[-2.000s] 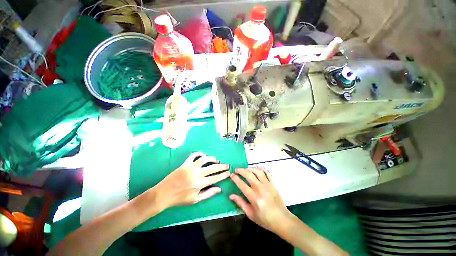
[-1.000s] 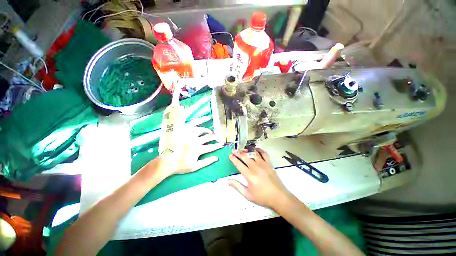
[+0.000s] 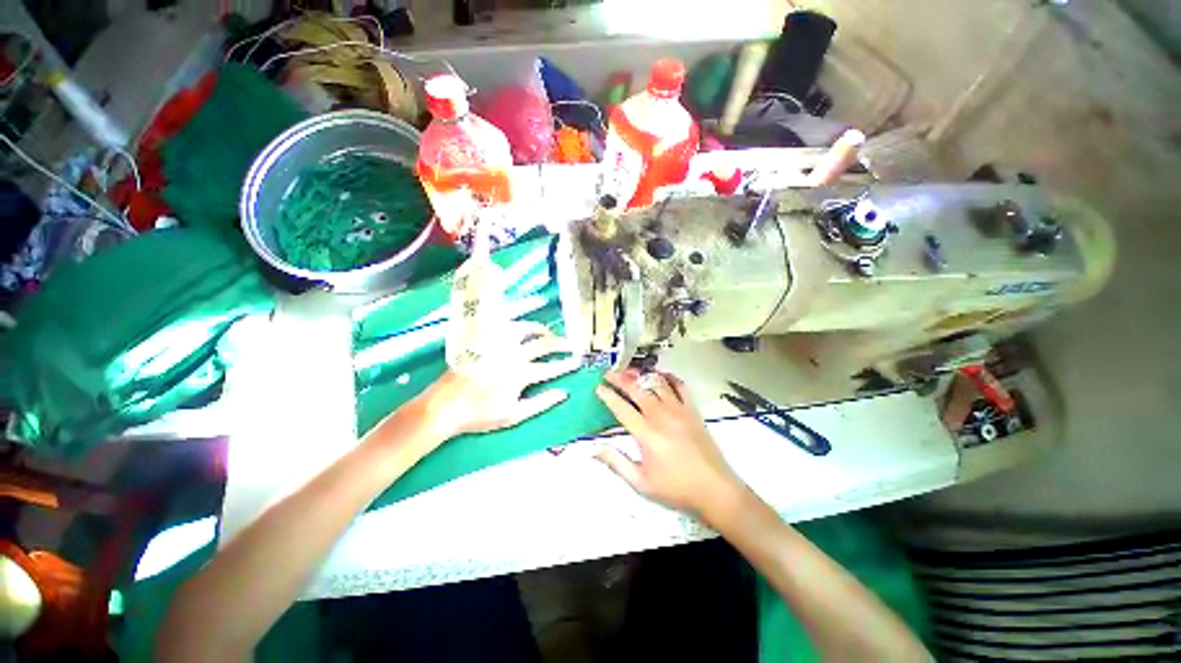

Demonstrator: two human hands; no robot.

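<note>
A green fabric panel (image 3: 440, 447) lies on the white table, its right part at the needle area of the cream sewing machine (image 3: 725, 266). My left hand (image 3: 499, 389) lies flat on the panel with fingers spread, left of the needle area. My right hand (image 3: 667, 440) rests at the panel's right edge just in front of the machine head, fingers bent down by the presser area. The needle and presser foot are mostly hidden by the head and too small to tell. Dark thread snips (image 3: 780, 421) lie on the table under the machine arm.
A metal bowl (image 3: 259, 240) with green scraps stands behind left, beside a green bundle (image 3: 130, 330). Two bottles with red caps (image 3: 466, 162) (image 3: 648, 140) stand behind the head. A parts tray (image 3: 987, 412) is at the right end. Green cloth (image 3: 842, 583) hangs below the table edge.
Both hands and the panel have moved away from me to the needle area since two seconds ago. More of the white front edge shows. In the last second the hands have barely moved.
</note>
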